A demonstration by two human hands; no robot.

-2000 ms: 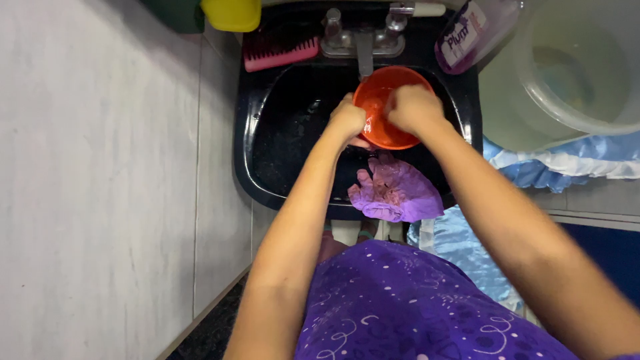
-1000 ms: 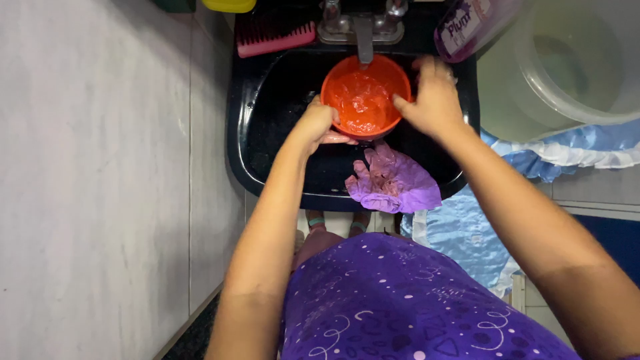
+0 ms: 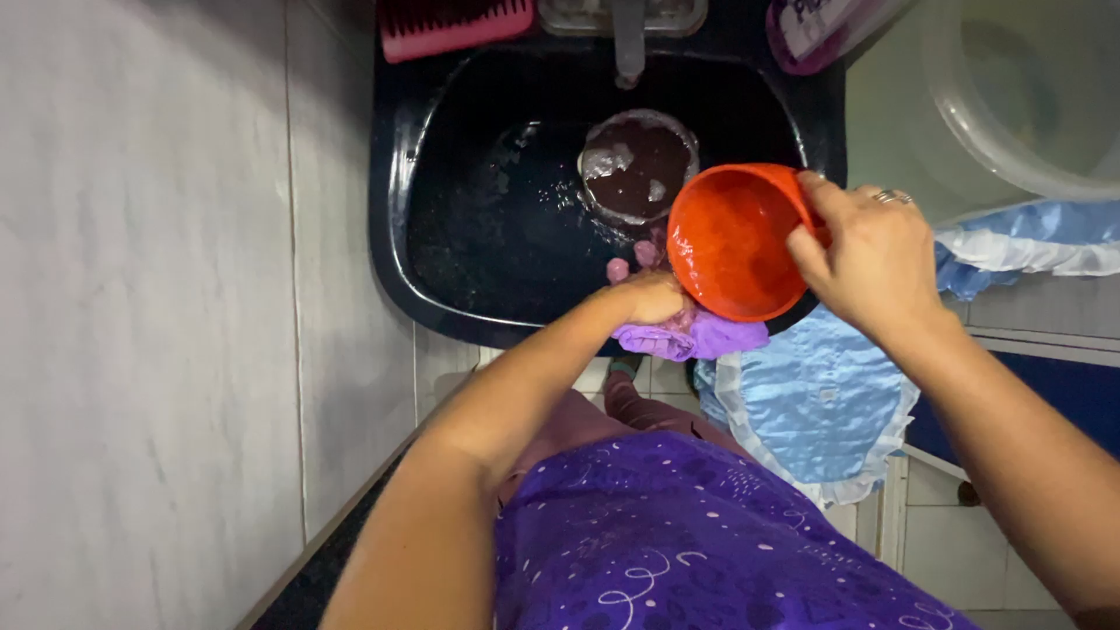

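My right hand (image 3: 866,249) grips the rim of an orange plastic bowl (image 3: 744,245), which is tilted over the front right part of the black sink (image 3: 490,227). Some liquid shows in the bowl. Under the bowl's left side, my left hand (image 3: 652,297) lies on a wet purple glove (image 3: 665,339) draped on the sink's front edge; its pink fingertips reach into the basin. Whether those fingers grip the glove cannot be told. A round container of dark liquid with foam (image 3: 637,171) stands in the basin below the faucet spout (image 3: 628,44).
A pink comb (image 3: 455,31) lies at the sink's back left, and a purple bottle (image 3: 805,35) stands at the back right. Right of the sink is a large translucent tub (image 3: 954,114). Light blue ruffled cloth (image 3: 814,402) lies below. A tiled wall (image 3: 157,306) borders the left.
The orange bowl has moved right and toward me from below the faucet, and is now tilted. The round container beneath it has come into view. My left hand has gone from the bowl to the glove.
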